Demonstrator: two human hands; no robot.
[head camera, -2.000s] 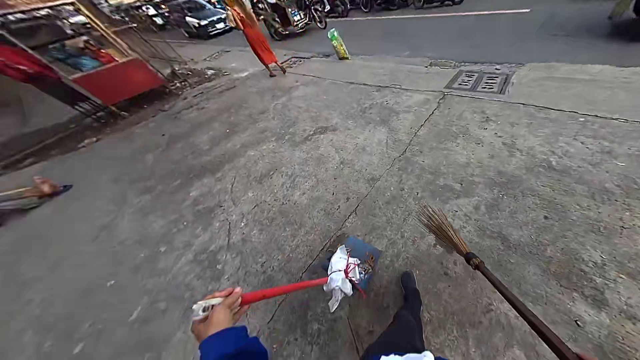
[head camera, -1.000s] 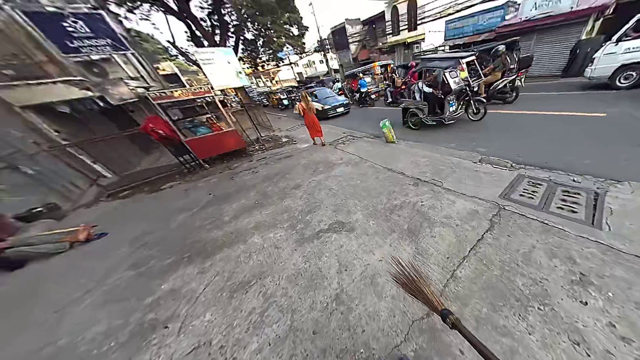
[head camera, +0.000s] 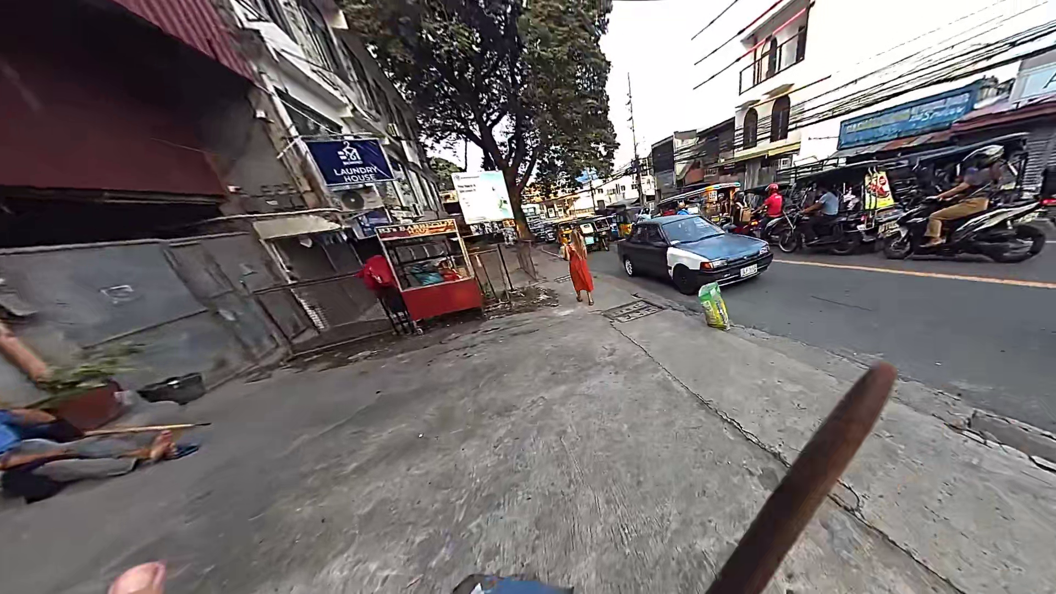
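A thick brown wooden handle (head camera: 813, 487) rises from the bottom edge at the right, its rounded end pointing up and away. My right hand is out of view, so whether it holds the handle is hidden. At the bottom left corner shows one fingertip of my left hand (head camera: 139, 579); the rest of that hand is below the picture, and what it holds cannot be seen. A blue edge, perhaps of a dustpan (head camera: 520, 586), shows at the bottom middle. No broom bristles are visible.
On the left are a person (head camera: 66, 462) low on the ground with a stick, a potted plant (head camera: 89, 396), a black basin (head camera: 173, 388) and a red food stall (head camera: 441, 299). Ahead, a person in red (head camera: 580, 271) stands near a green sack (head camera: 714, 306). A car (head camera: 697, 249) and motorcycles occupy the road.
The view has tilted up. The broom's bristles, seen at lower right before, are out of view, and the handle's rounded end shows there. A dark car is now beside the green sack.
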